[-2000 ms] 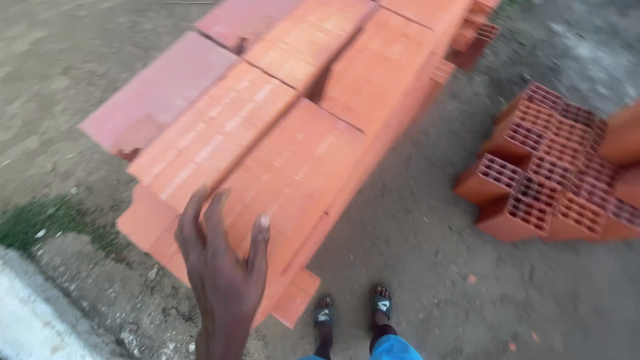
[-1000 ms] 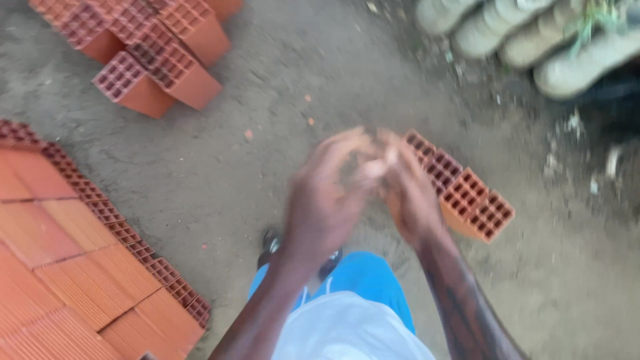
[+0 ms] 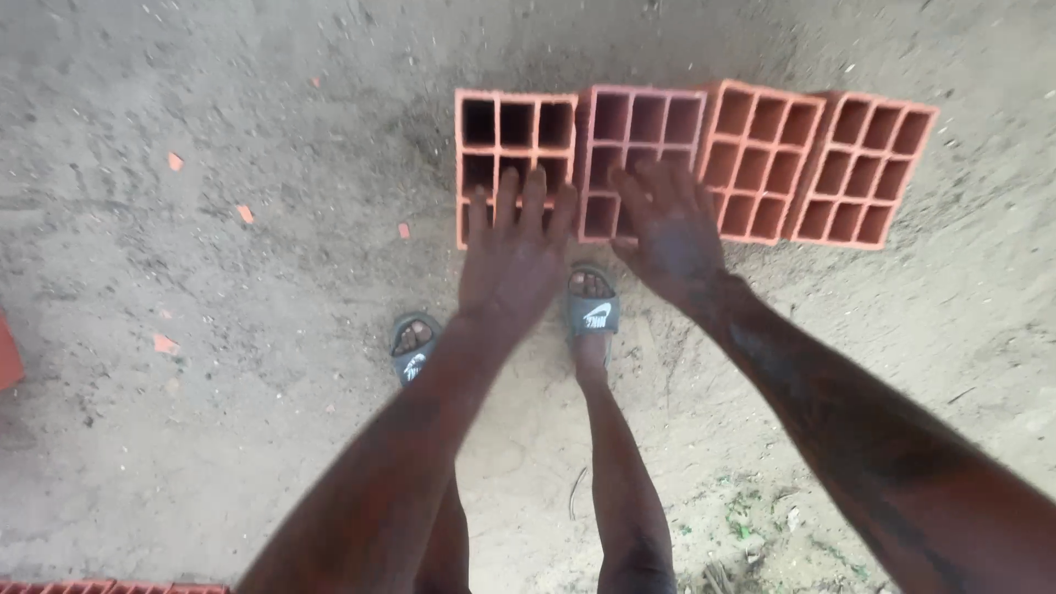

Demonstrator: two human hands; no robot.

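Several hollow clay bricks stand on end in a row on the bare ground, their square cells facing up. My left hand (image 3: 516,247), fingers spread, is over the near part of the leftmost orange brick (image 3: 516,122). Over the near right part of the darker, pinkish brick (image 3: 648,115) beside it is my right hand (image 3: 672,235), its fingers apart. Whether the fingertips touch the bricks cannot be told. Farther right stand an orange brick (image 3: 763,157) and the rightmost brick (image 3: 862,169), slightly turned. Neither hand holds anything.
My feet, in grey slide sandals (image 3: 592,312), are just below the row. Small brick chips (image 3: 245,214) lie on the ground to the left. Part of an orange brick (image 3: 7,355) shows at the left edge, and a row of bricks (image 3: 115,587) at the bottom left corner.
The view has swung from the brick stack to the row on the ground. My hands, close together one second ago, are now apart over two bricks.
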